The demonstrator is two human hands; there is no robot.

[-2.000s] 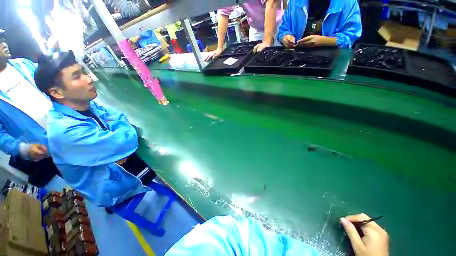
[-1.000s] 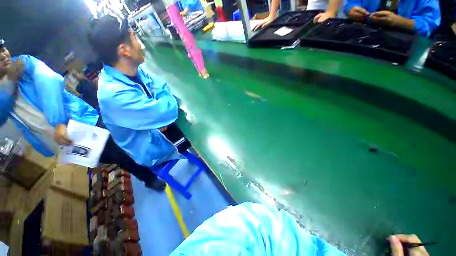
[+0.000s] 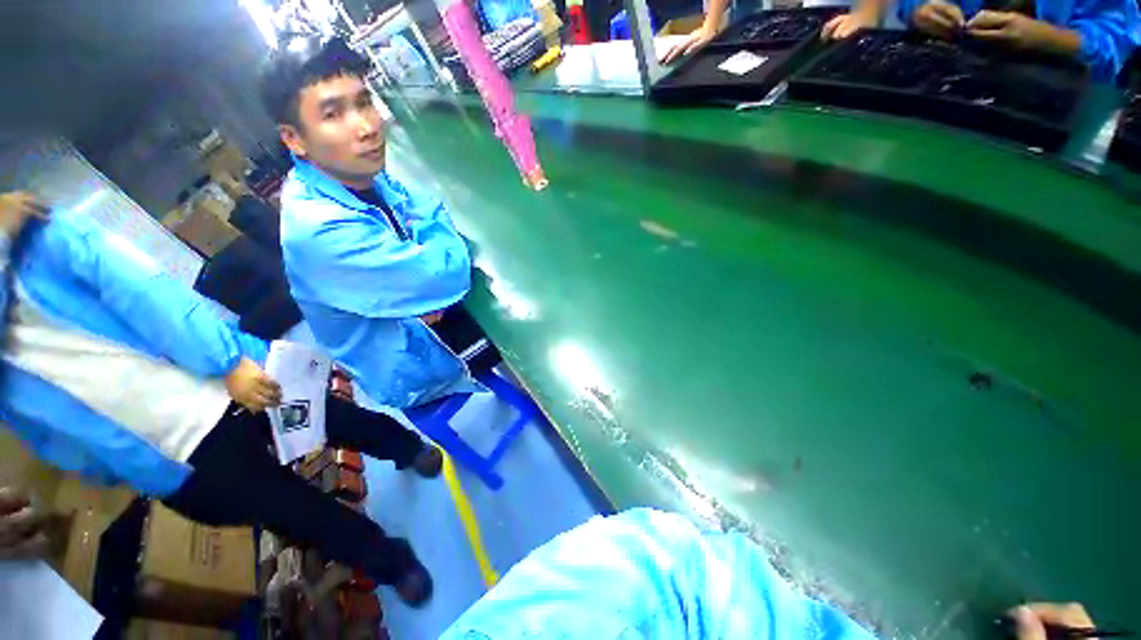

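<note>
One of my hands, which looks like my right hand, is cut off by the lower right corner, with only the fingers showing low over the green bench top. A thin dark pointed tool lies at these fingers and appears held; it is mostly cropped, and I cannot tell if it is tweezers or a pen. A light blue sleeve, apparently of my left arm, fills the bottom centre. My left hand is not in view.
A seated person in blue has folded arms at the bench's left edge. A person holding a paper sheet stands behind. Black trays line the far side, near other people's hands. A pink-wrapped post end hangs over the bench.
The view has swung left and slightly down, so the hand with the tool sits further into the lower right corner. The seated person has turned towards me. The standing person has come nearer.
</note>
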